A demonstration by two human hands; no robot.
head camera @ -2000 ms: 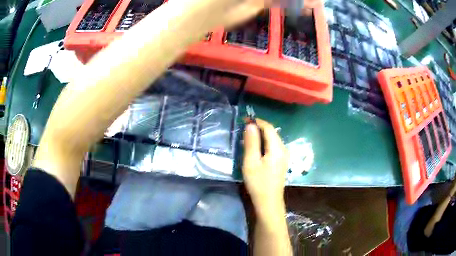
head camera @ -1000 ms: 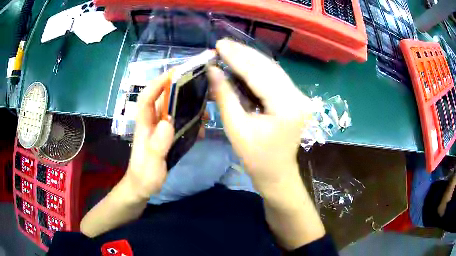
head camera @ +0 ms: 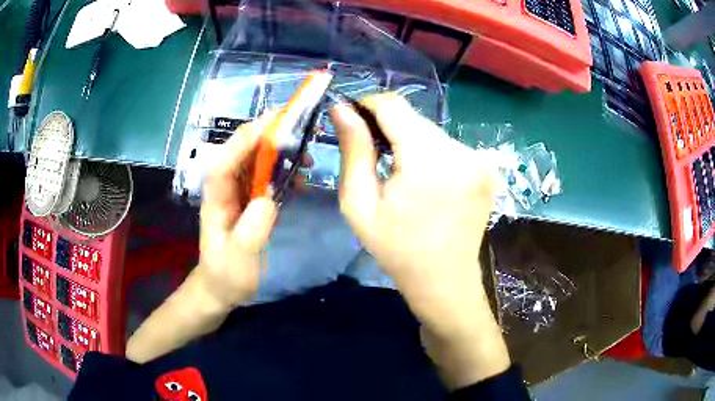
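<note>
My left hand (head camera: 235,211) holds a keypad phone (head camera: 270,160) up in front of me, tilted on edge, its orange side and a silver end showing. My right hand (head camera: 408,180) is just right of the phone, thumb and index finger closed on thin dark tweezers (head camera: 367,117) whose tip points at the phone's upper end. Whether the tip touches the phone is too blurred to tell. The clear lens tray (head camera: 227,86) lies on the green mat behind and under the hands, partly hidden by them.
A red phone tray (head camera: 533,59) stands at the back, another red tray (head camera: 680,157) at right. Film pieces (head camera: 525,176) lie right of my right hand. A cardboard waste box (head camera: 580,282) is below the bench edge. A fan (head camera: 51,164) is at left. Another person's arm (head camera: 702,313) shows at right.
Two seconds ago my left arm reached over the red tray; then the phone was in my left hand. Since then the phone has turned more edge-on, and my right hand has shifted slightly down.
</note>
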